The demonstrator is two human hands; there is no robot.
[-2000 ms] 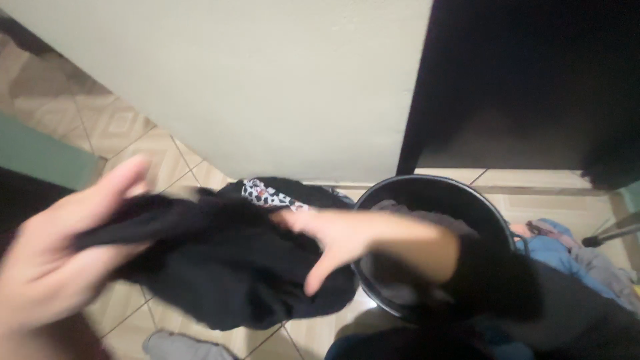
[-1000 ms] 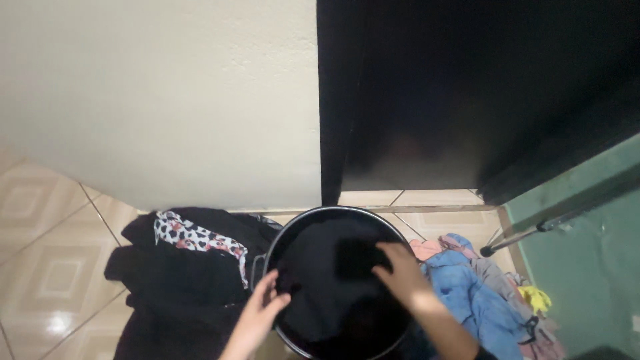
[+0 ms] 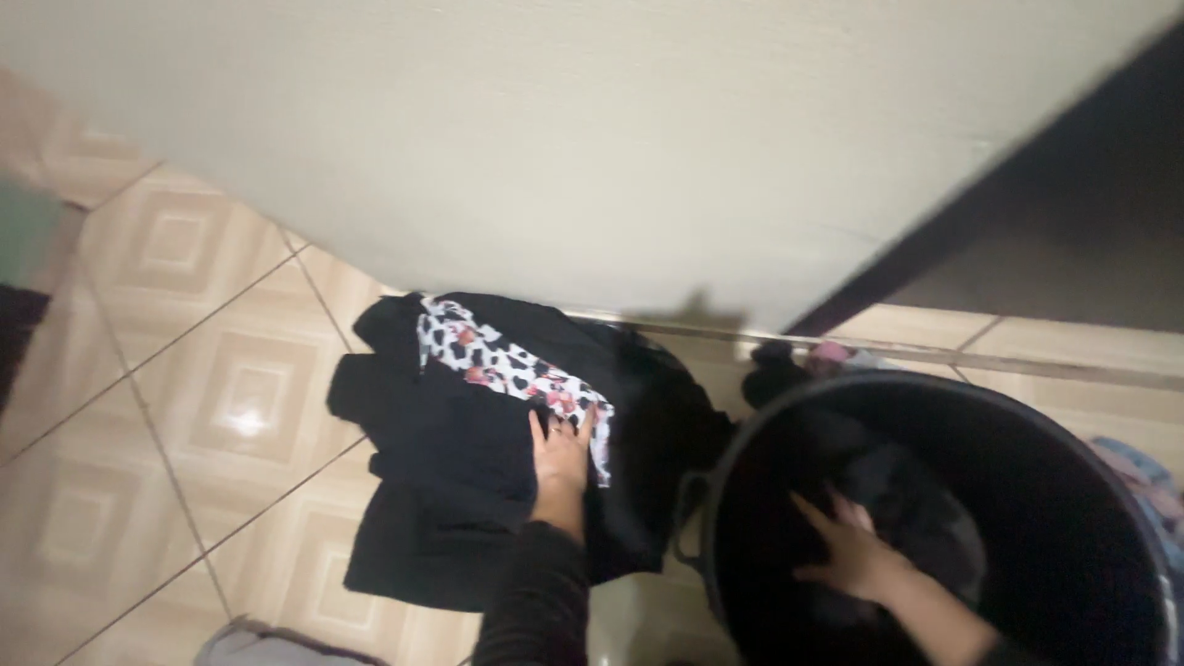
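Observation:
My left hand (image 3: 561,455) rests with spread fingers on a pile of black clothes (image 3: 435,444) on the tiled floor, beside a white cloth with black and red print (image 3: 509,361) lying across the pile. My right hand (image 3: 856,555) reaches into a large black bucket (image 3: 717,518) with its fingers apart. Inside the bucket lies dark cloth (image 3: 925,509), close under that hand; whether the fingers touch it cannot be told.
Behind the pile rises a pale wall (image 3: 555,166), with a dark panel (image 3: 1064,213) at the right. Blue and pink clothes (image 3: 1142,481) lie right of the bucket, a small black cloth (image 3: 772,370) behind it. Grey cloth (image 3: 277,647) is at the bottom left.
My left hand has moved from the bucket's rim onto the black pile at its left. My right hand is still at the bucket, now lower inside. The view has swung left.

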